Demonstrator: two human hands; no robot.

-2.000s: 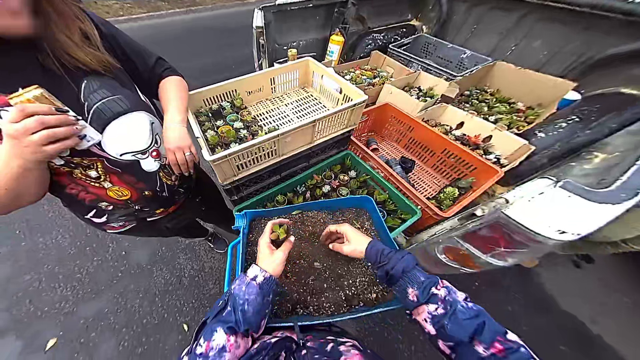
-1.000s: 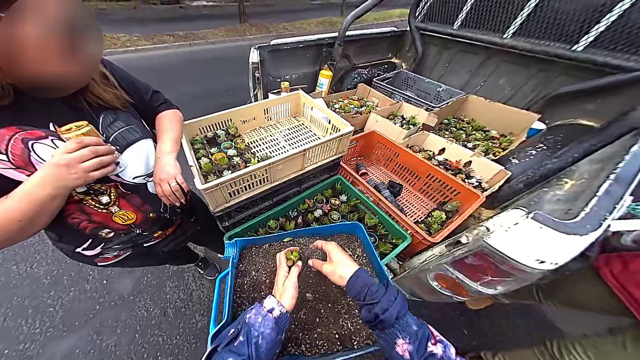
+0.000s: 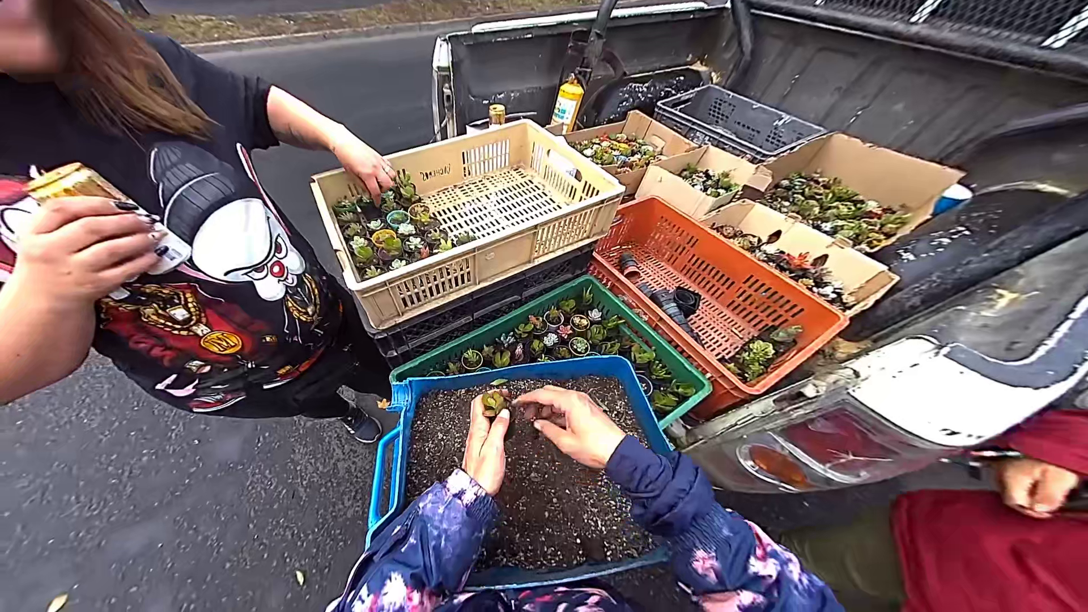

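Observation:
My left hand [image 3: 487, 442] holds a small green succulent [image 3: 494, 403] upright between thumb and fingers, over the left part of a blue plastic crate [image 3: 387, 476]. Dark, speckled potting soil [image 3: 565, 501] fills the crate. My right hand [image 3: 578, 423] is just right of the plant, palm down with fingers bent above the soil; some dark soil shows at its fingertips. Whether it holds anything beyond that is not clear. Right behind the blue crate, a green crate [image 3: 693, 382] carries rows of small potted succulents [image 3: 552, 336].
A cream crate [image 3: 476, 268] with potted succulents stands on black crates. An orange crate [image 3: 739, 365] holds black pots [image 3: 676, 306]. Cardboard boxes [image 3: 905, 170] of succulents and a dark crate [image 3: 739, 123] lie in the truck bed. A person [image 3: 221, 221] stands left, another person's hand [image 3: 1035, 486] is at right.
The person at left has moved a hand from beside the cream crate onto the potted plants in it. My left hand keeps the succulent throughout. Another person's hand has come into view at right.

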